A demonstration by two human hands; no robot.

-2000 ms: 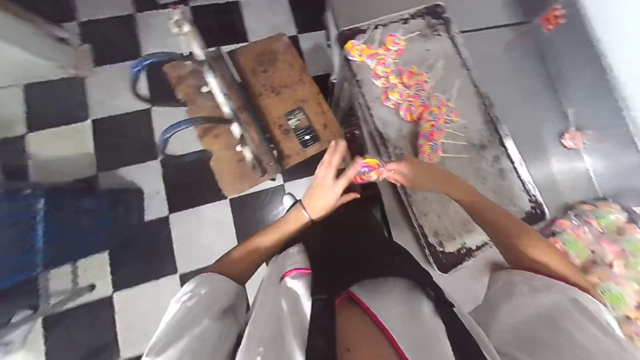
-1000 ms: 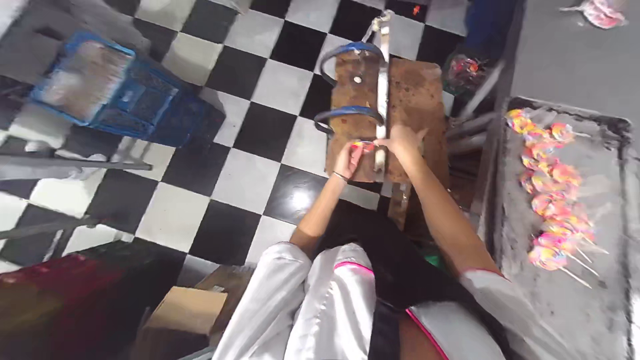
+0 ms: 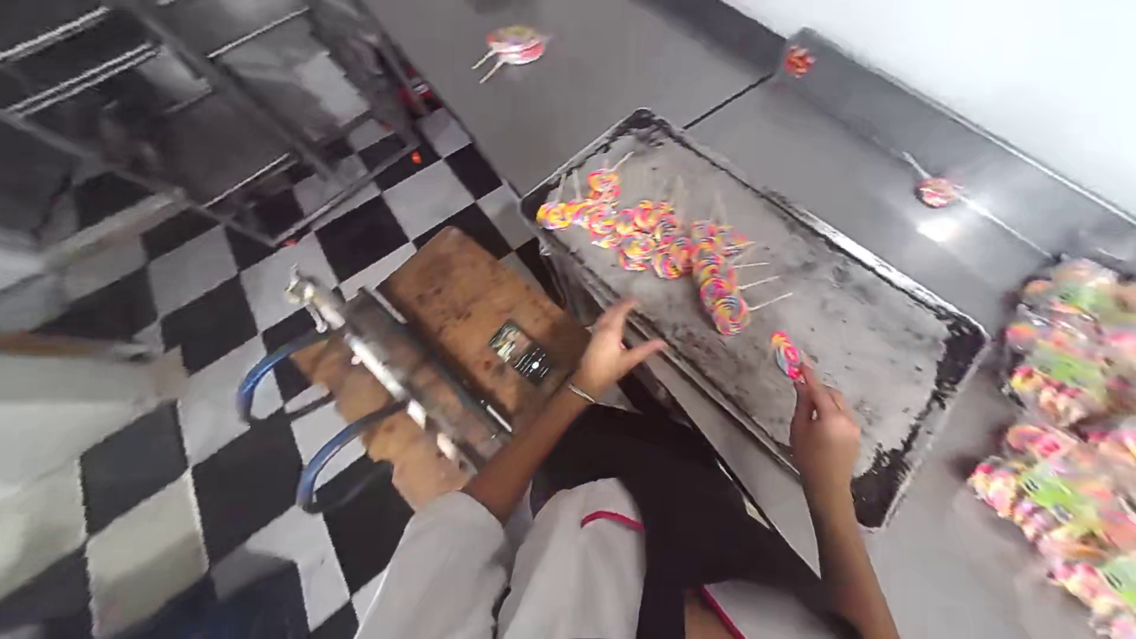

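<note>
My right hand [image 3: 824, 426] pinches a multicoloured swirl lollipop [image 3: 786, 354] over the metal baking tray [image 3: 852, 293]. Several more swirl lollipops [image 3: 652, 240] lie in an uneven line on the left part of that tray, their sticks pointing away or to the right. My left hand [image 3: 612, 351], fingers spread and holding nothing, is at the tray's near left edge. Below and left of it is a brown wooden board [image 3: 470, 293] that carries a metal bar device [image 3: 386, 373] with blue curved hoses [image 3: 333, 453]. A small card or label [image 3: 520, 351] lies on the board.
Bagged colourful sweets [image 3: 1065, 497] are heaped at the right on the steel table [image 3: 595, 80]. Wrapped lollipops [image 3: 515, 46] lie at its top left, another lollipop [image 3: 938, 191] beyond the tray. A metal rack [image 3: 266, 115] stands at upper left over a checkered floor [image 3: 142, 506].
The view has swung right, back toward the tray. My hands have left the metal bar device, where both were a second ago; the right one now holds a lollipop over the tray.
</note>
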